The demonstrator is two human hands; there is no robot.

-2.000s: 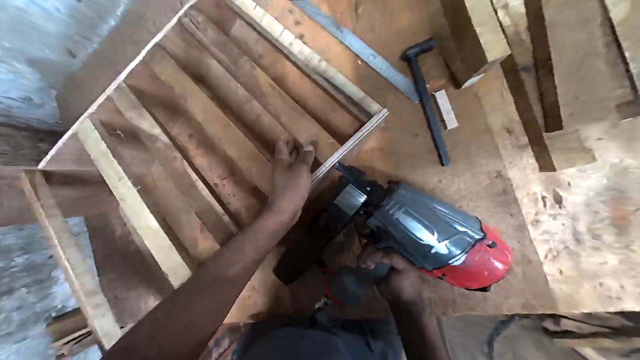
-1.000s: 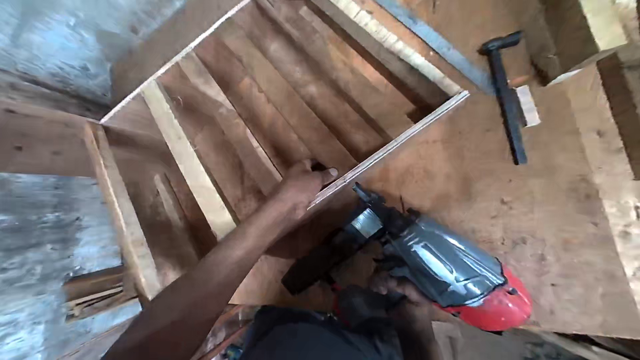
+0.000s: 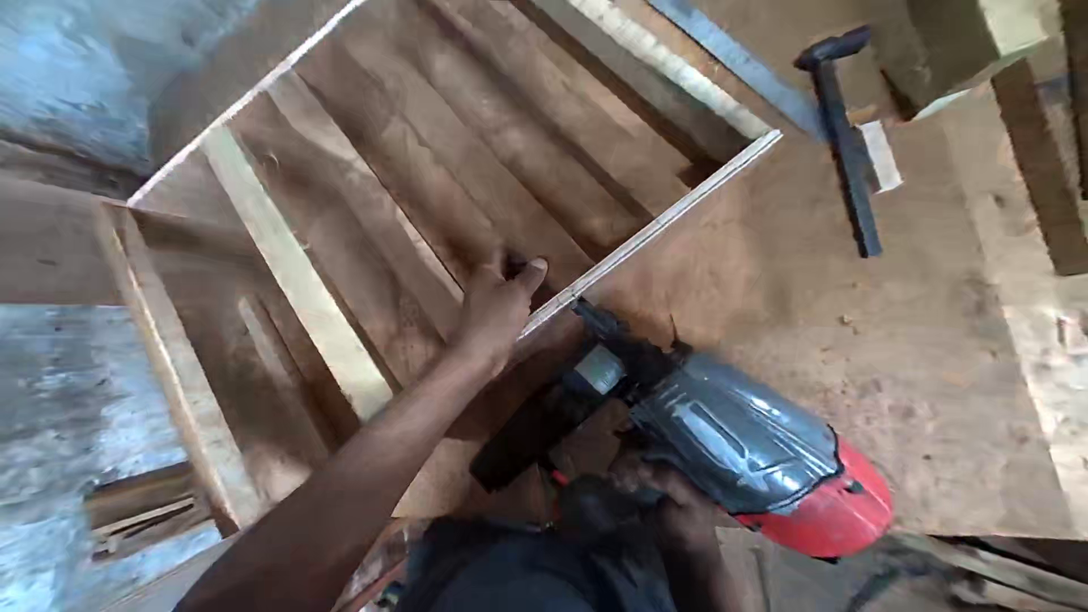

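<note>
My left hand (image 3: pixel 501 302) reaches over the near plywood edge into a slatted wooden frame (image 3: pixel 650 229). Its thumb points up; the fingers are partly hidden behind it, at a slat just inside the edge. In my right hand (image 3: pixel 659 484) is the handle of a pneumatic nail gun (image 3: pixel 739 433), grey with a red end cap. The gun's nose meets, or nearly meets, the outer face of the plywood edge, a little right of my left hand. Its dark magazine points down and left.
A hammer (image 3: pixel 841 144) lies at the upper right beside a small pale wood block (image 3: pixel 881 156). A metal strip (image 3: pixel 735 64) runs along the frame's far side. Several timber pieces (image 3: pixel 1041 161) lie at the right on the plywood work surface (image 3: pixel 892 365). Scrap wood (image 3: pixel 140 510) shows at the lower left.
The view has shifted and come closer. My left hand stays at the plywood edge, its thumb now more raised. The nail gun remains in my right hand, its nose near that edge.
</note>
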